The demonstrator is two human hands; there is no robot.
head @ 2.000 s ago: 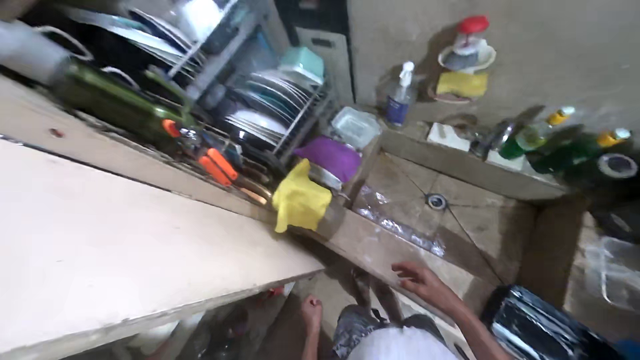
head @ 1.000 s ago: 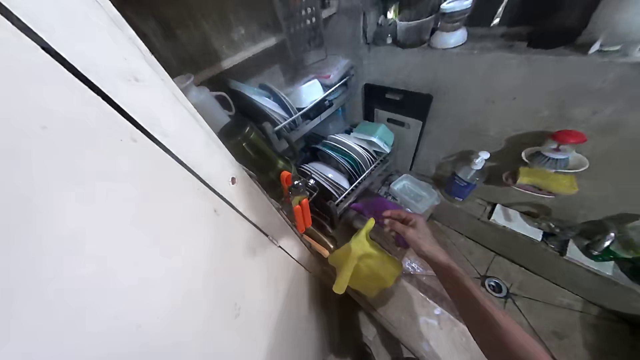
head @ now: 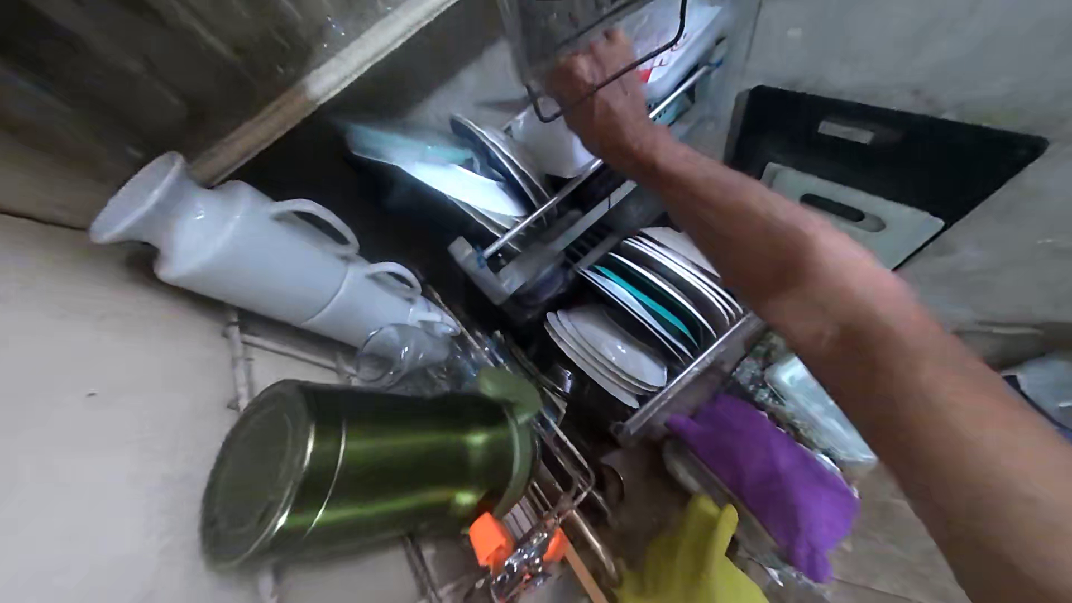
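Observation:
My right hand [head: 596,94] is raised at the upper middle, at the top tier of the metal dish rack [head: 578,180]. Its fingers are partly behind a blurred grater-like metal piece [head: 553,33] with a wire handle, and whether they grip it cannot be told. Below the hand stand a white bowl [head: 548,144] and tilted plates [head: 494,159]. On the lower tier, white and teal plates [head: 649,297] stand on edge. My left hand is out of view.
A green metallic jug [head: 394,469] and white pitchers [head: 251,251] lie sideways at the left. A purple cloth [head: 770,477], a yellow rubber glove [head: 695,561] and orange-handled tools [head: 494,540] are low in view. Dark and white cutting boards [head: 854,209] lean on the wall.
My right hand has moved from beside the yellow and purple items up to the dish rack's top tier. My left hand, seen two seconds ago, is out of view. The view has moved closer to the rack.

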